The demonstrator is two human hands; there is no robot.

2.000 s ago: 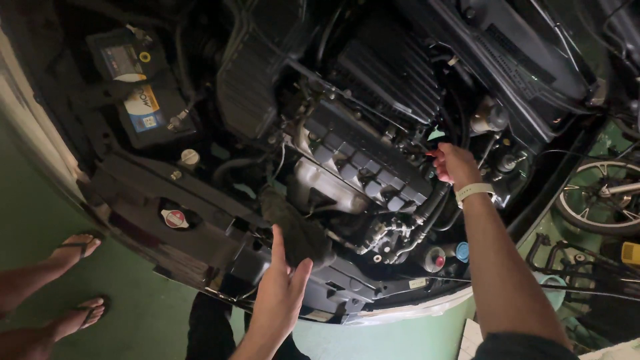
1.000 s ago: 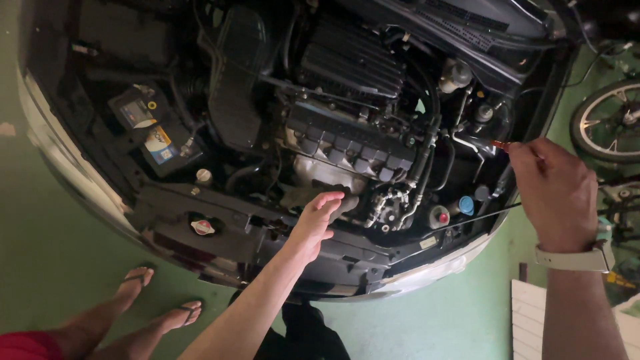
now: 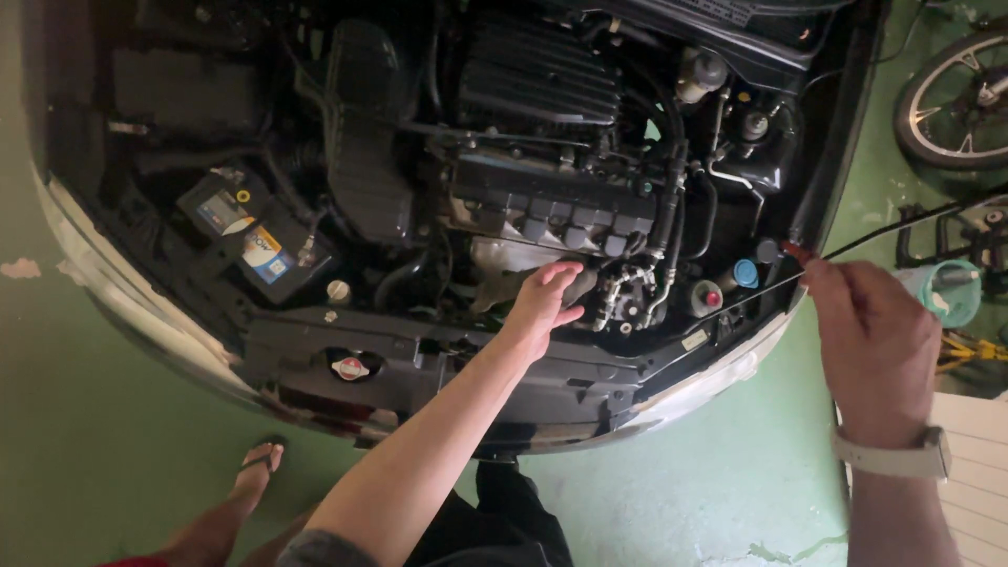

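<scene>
My left hand [image 3: 543,303] is over the front of the engine, fingers apart and curved, beside a dark grey, cloth-like item [image 3: 581,287] partly behind them. Whether the fingers grip it, I cannot tell. Just behind that item lies a metal heat shield [image 3: 512,256], below the dark engine cover [image 3: 551,189]. My right hand [image 3: 874,339], with a pale-banded watch on the wrist, pinches a small red-orange handle [image 3: 798,252] above the bay's right edge. A thin dark rod [image 3: 756,295] passes by its fingertips; whether it is touched is unclear.
A battery [image 3: 252,244] sits at the bay's left and a radiator cap [image 3: 350,368] at the front. Blue [image 3: 744,273] and red [image 3: 713,298] caps are at the right. Beyond the car are a spoked wheel [image 3: 913,118] and a turquoise cup [image 3: 957,295]. Another person's sandalled foot [image 3: 264,461] is at lower left.
My right hand has moved from the engine's right side to the right edge of the bay, still pinching the red-orange handle. My left hand has moved up over the engine's front.
</scene>
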